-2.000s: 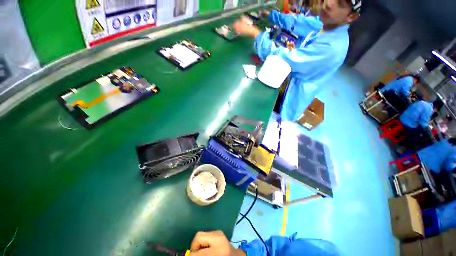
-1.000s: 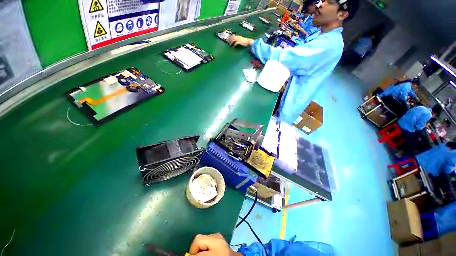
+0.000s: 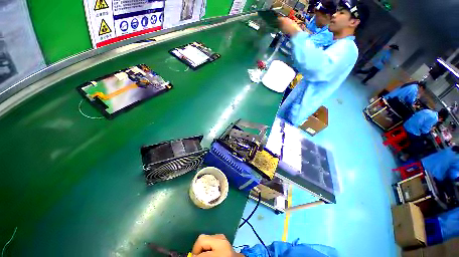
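My right hand is at the bottom edge, partly cut off, closed around the yellow collar of a soldering iron. The iron's dark thin tip points left, low over the green bench. My left hand is not in view. An open tablet with an orange flex cable lies at the upper left, away from my hand. A second open tablet lies beyond it. An off-white cleaning pot with a crumbly white lump stands above my hand.
A black fume fan stands left of a blue ribbed box with an iron stand and yellow pad. A white roll sits at the bench edge. A person in a blue smock stands beyond. A black cord hangs beside the bench.
The tablets have shifted a little to the right and up in view. The other person's arm has lifted from a far tablet, which no longer shows. My right hand has hardly moved.
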